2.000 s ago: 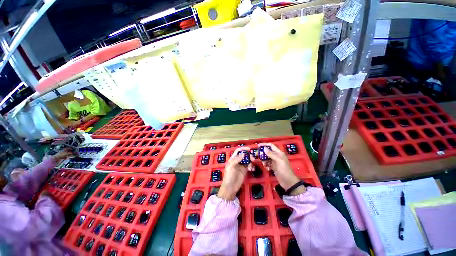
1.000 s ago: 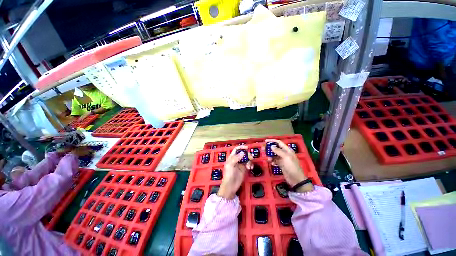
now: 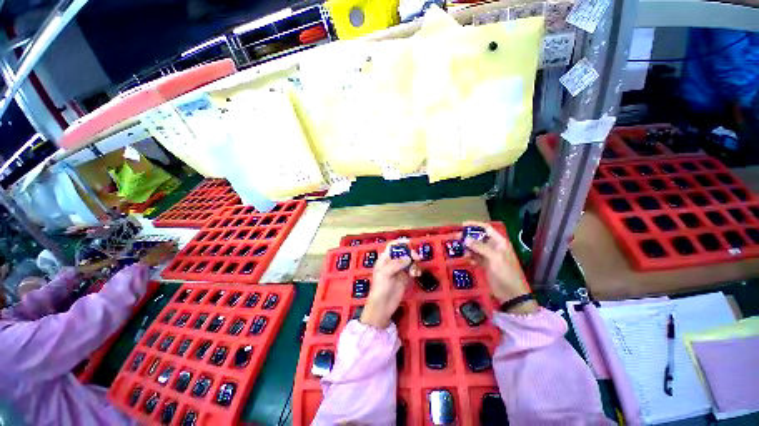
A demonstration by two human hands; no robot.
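A red-orange turnover tray (image 3: 310,349) with square pockets lies under my hands, holding dark square smartwatch units. My left hand (image 3: 388,287) holds a smartwatch unit (image 3: 399,250) with white marks on its screen between finger and thumb, over the tray's upper middle. My right hand (image 3: 497,265) has its fingers on another smartwatch unit (image 3: 473,234) at the tray's upper right. Lit units with white marks sit in pockets between my hands. Units lower in the tray have dark screens, and one near the bottom (image 3: 441,407) shines silver.
Other filled red trays lie at left (image 3: 200,349) and right (image 3: 674,208). A metal upright (image 3: 574,166) stands right of my tray. Yellow sheets (image 3: 474,100) hang in front. A record sheet (image 3: 649,349) with a pen lies at right. Another person's pink sleeves (image 3: 83,324) reach in at left.
My right hand has moved right, away from my left hand, to the tray's upper right. A lit unit shows in a pocket it has uncovered. My left hand has barely moved.
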